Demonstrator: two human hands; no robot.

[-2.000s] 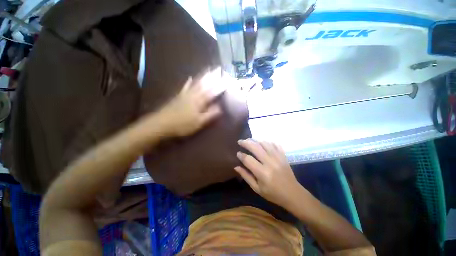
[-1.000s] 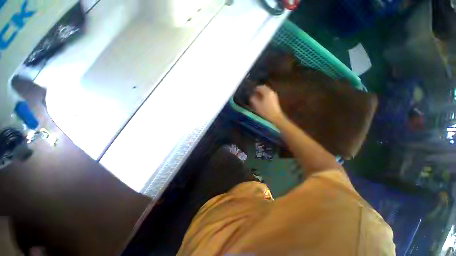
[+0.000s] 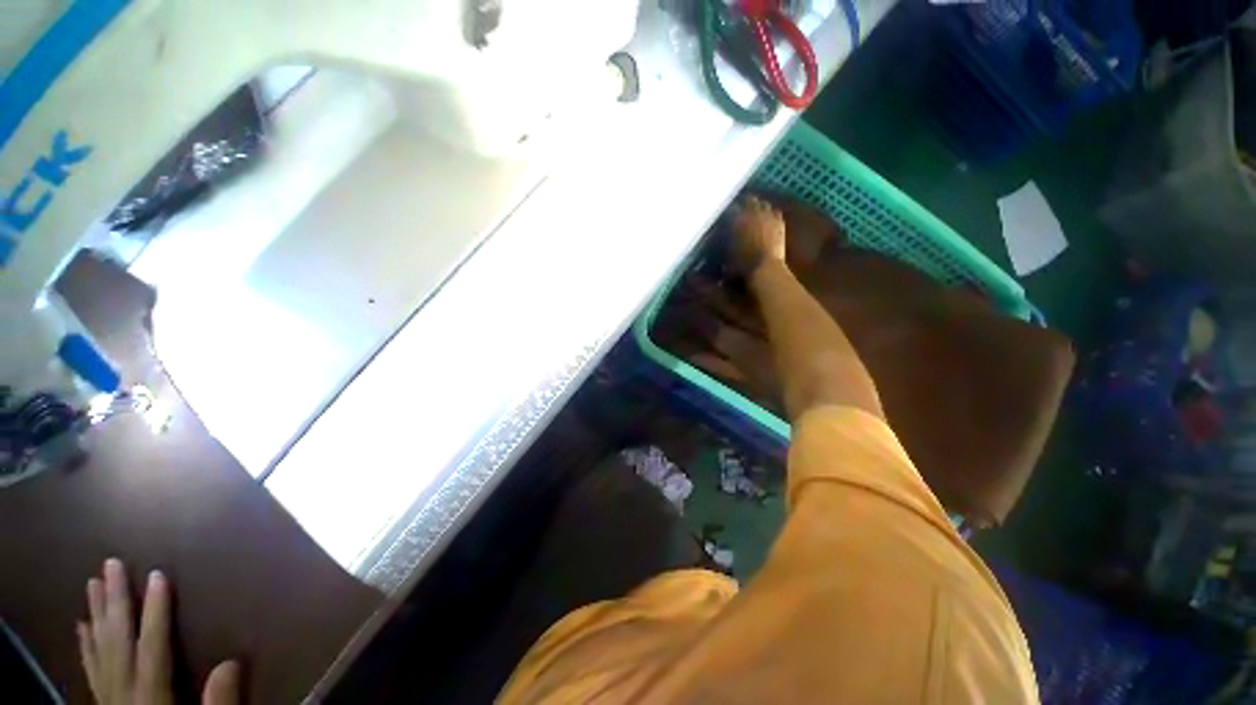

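Observation:
A brown garment panel lies on the white machine table at the lower left, with its edge running up to the needle area. My left hand lies flat on the panel with its fingers apart, cut off by the bottom edge. My right hand reaches into the green basket at the far side. Brown cloth pieces fill the basket and hang over its near right side. My right fingertips are small and partly hidden among dark cloth, so any grip cannot be told.
The white sewing machine stands across the upper left. Scissors with red and green-black handles lie at the table's right end. Scraps lie on the floor below the table. A blue basket and a white paper piece are beyond the green basket.
The view has swung right from the needle area to the green basket. My right hand has left the panel's edge and gone into the basket. My left hand now rests on the panel, away from the needle.

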